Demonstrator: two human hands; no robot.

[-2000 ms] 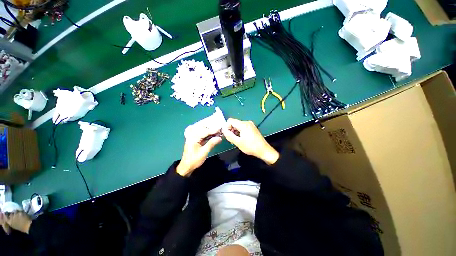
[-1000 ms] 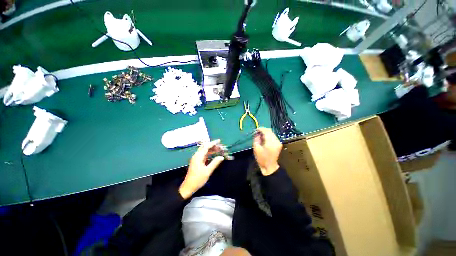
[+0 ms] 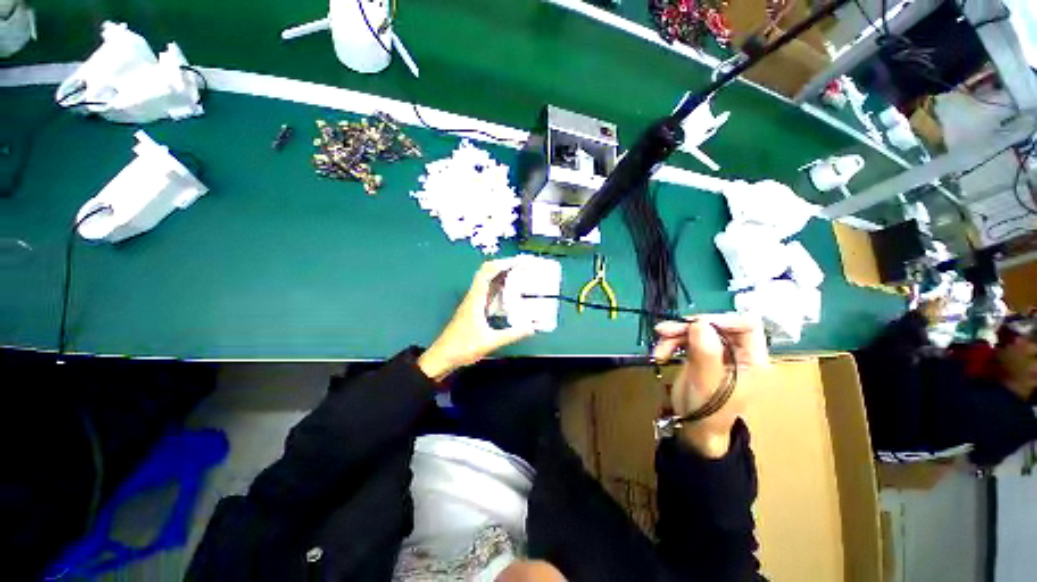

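My left hand (image 3: pixel 475 324) holds a white plastic housing (image 3: pixel 534 293) above the bench's front edge, its squarish end facing up. A black cable (image 3: pixel 608 306) runs from the housing to my right hand (image 3: pixel 707 370), which grips it. The cable's slack hangs in a loop below my right hand, with a pale end. The yellow-handled pliers (image 3: pixel 597 294) lie just behind the cable. The black screwdriver (image 3: pixel 637 171) hangs slanted in front of the grey screw feeder (image 3: pixel 563 171). Fingers of my left hand are partly hidden by the housing.
White small parts (image 3: pixel 469 196) and brass-coloured parts (image 3: pixel 362 150) lie left of the feeder. Black cables (image 3: pixel 654 256) lie right of it. White housings stand left (image 3: pixel 142 193) and right (image 3: pixel 768 256). An open carton (image 3: pixel 796 455) is at the front right. A person sits far right.
The housing has gone from the bench into my left hand. My right hand has moved right, drawing the cable out. The view has shifted and tilted.
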